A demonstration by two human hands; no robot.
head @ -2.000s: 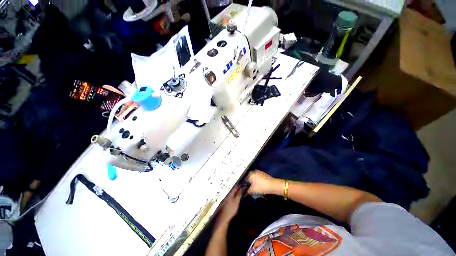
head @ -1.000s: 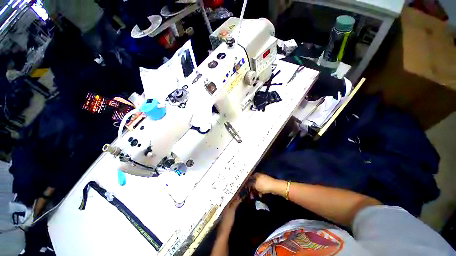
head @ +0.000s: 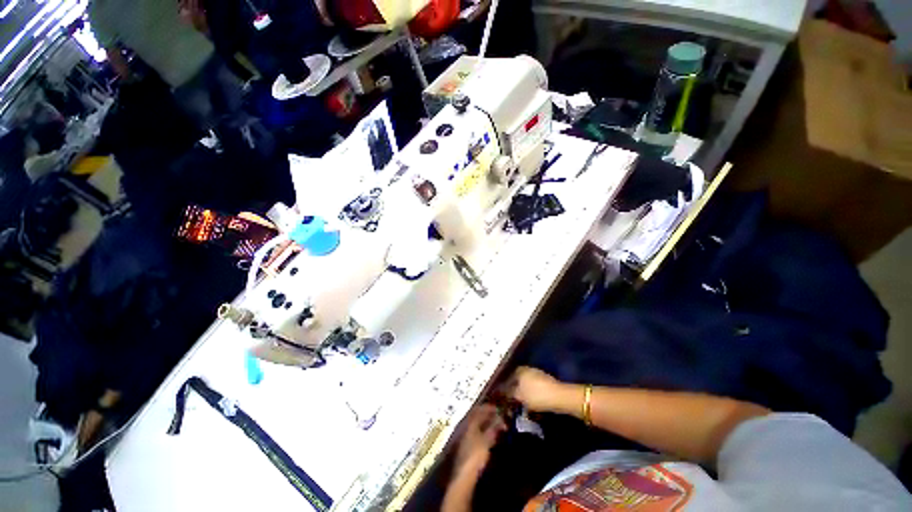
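Observation:
My right hand (head: 541,389), with a gold bracelet at the wrist, is at the table's front edge, below the tabletop. My left hand (head: 484,437) is close beside it. The fingers of both meet on dark navy cloth (head: 548,452) over my lap; a small whitish patch shows beside them. Finger detail is dark and blurred. A white sewing machine (head: 410,225) stands beyond my hands, with nothing under its needle that I can see. A long narrow dark strip (head: 262,440) with a hooked end lies on the table at the left.
Thread snips (head: 469,276) lie on the machine bed, and dark scraps (head: 534,208) lie to the right. A navy heap (head: 720,330) is at my right, by an open drawer (head: 655,228). A bottle (head: 672,90), a cardboard box (head: 840,140) and a lit phone (head: 205,226) stand farther off.
The view has shifted, so the machine and table sit lower in the picture. My hands stay together at the table edge, and my left fingers now show more clearly. The strip has not moved on the table.

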